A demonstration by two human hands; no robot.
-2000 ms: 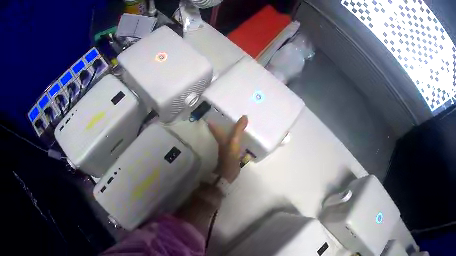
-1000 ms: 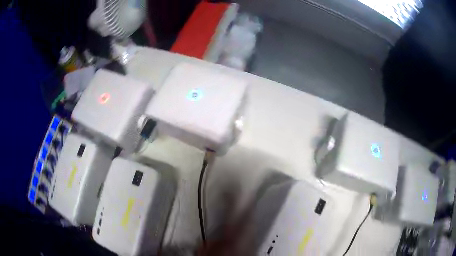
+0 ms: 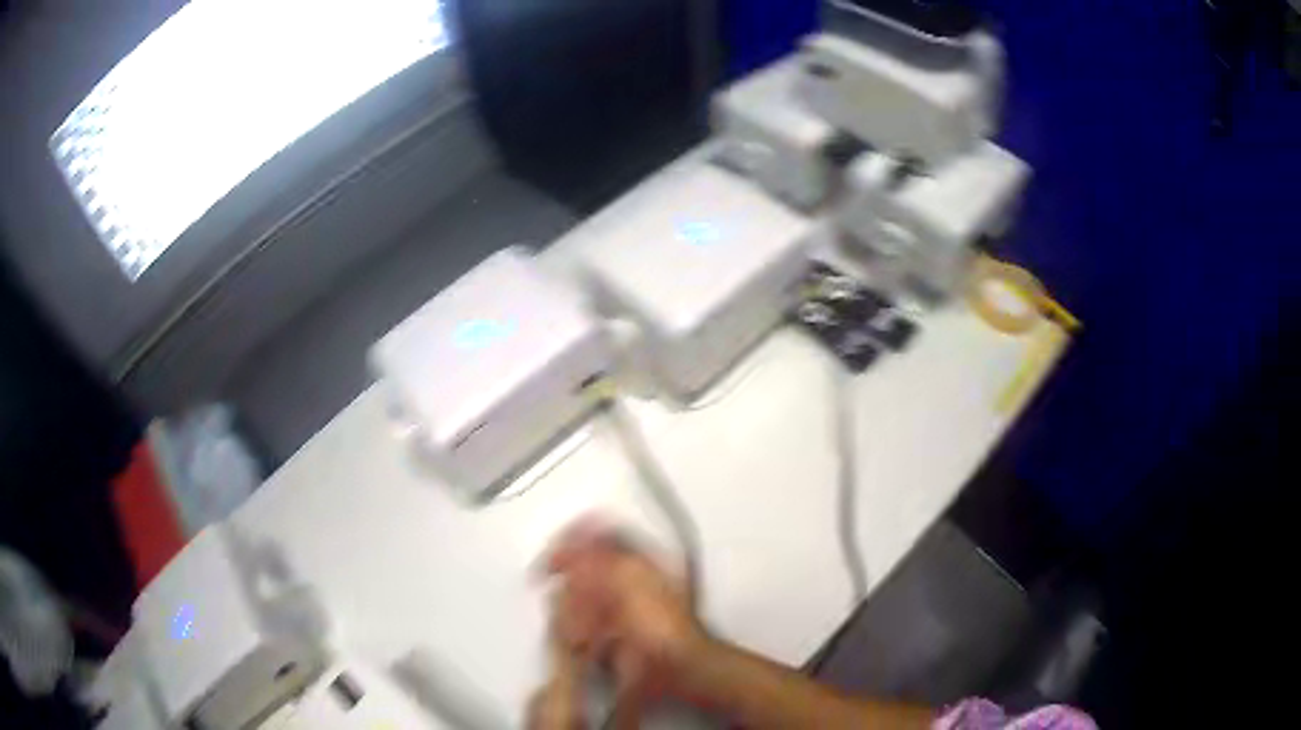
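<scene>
My right hand is blurred over the white table, its arm and pink sleeve coming from the lower right. What looks like part of my left hand meets it at the bottom edge. Fingers overlap, and I cannot tell whether either holds anything. Just beyond is a white projector with a blue ring light and a yellowish plug in its side. A cord runs from the plug past my right hand. A second white projector, also lit blue, stands beside it, further right.
More white units are grouped at the far right end, near dark small items and a yellow tape roll. Another blue-lit projector stands lower left. A red block is behind the table's left part. A bright screen is at upper left.
The view has swung right towards the far table end and its tape roll. The socket strip has left view. My right arm has come in from the lower right.
</scene>
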